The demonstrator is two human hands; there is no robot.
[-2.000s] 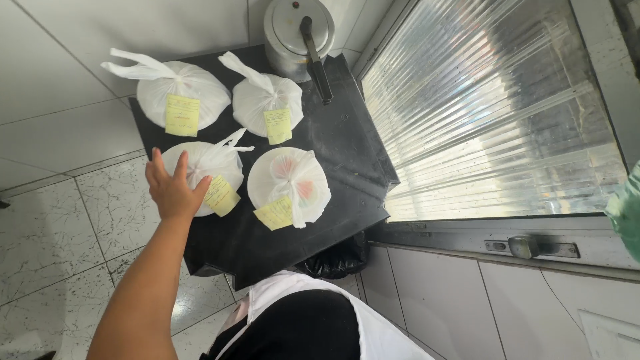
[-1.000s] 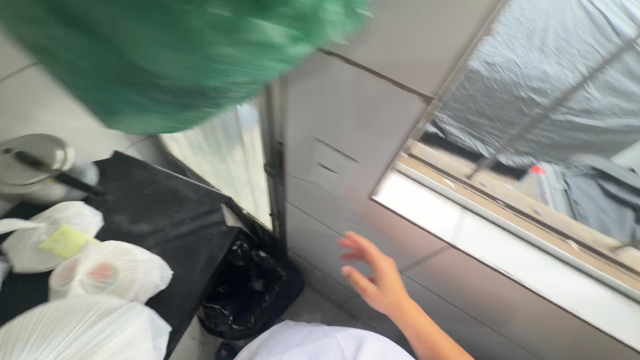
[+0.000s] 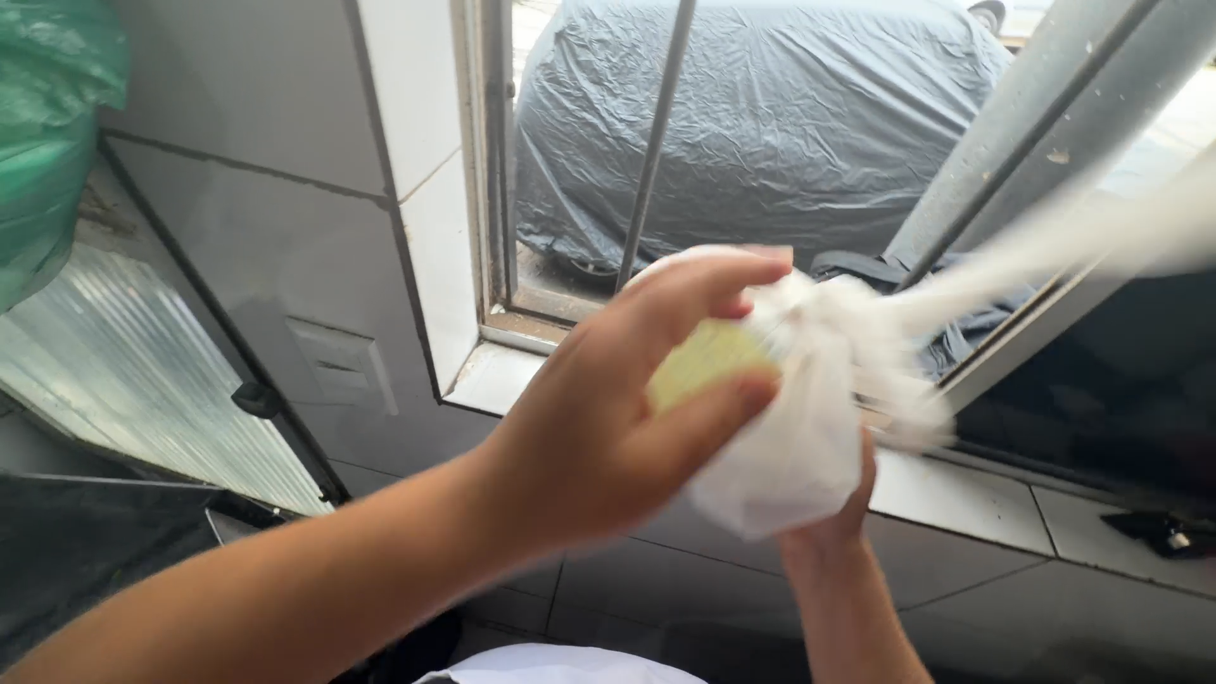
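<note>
Both of my hands are at a tied white plastic bag [image 3: 784, 456] in front of the barred window. My left hand [image 3: 608, 399] lies across its near left side, fingers and thumb curved around a yellow paper note [image 3: 708, 366] on the bag. From below and the right, my right hand [image 3: 850, 494] supports the bag, mostly hidden behind it. The knotted top of the bag and a long blurred white strip stretch toward the upper right. What the bag contains cannot be seen.
A window with metal bars [image 3: 655, 142] and a tiled sill [image 3: 959, 499] lies ahead; a covered vehicle [image 3: 760, 133] stands outside. Green plastic [image 3: 57, 142] hangs at upper left. The black table [image 3: 95, 560] is at lower left, near a wall switch plate [image 3: 342, 366].
The view has swung right from the table of tied bags to the window. My right hand, seen empty one second ago, is now at a white bag together with my left hand.
</note>
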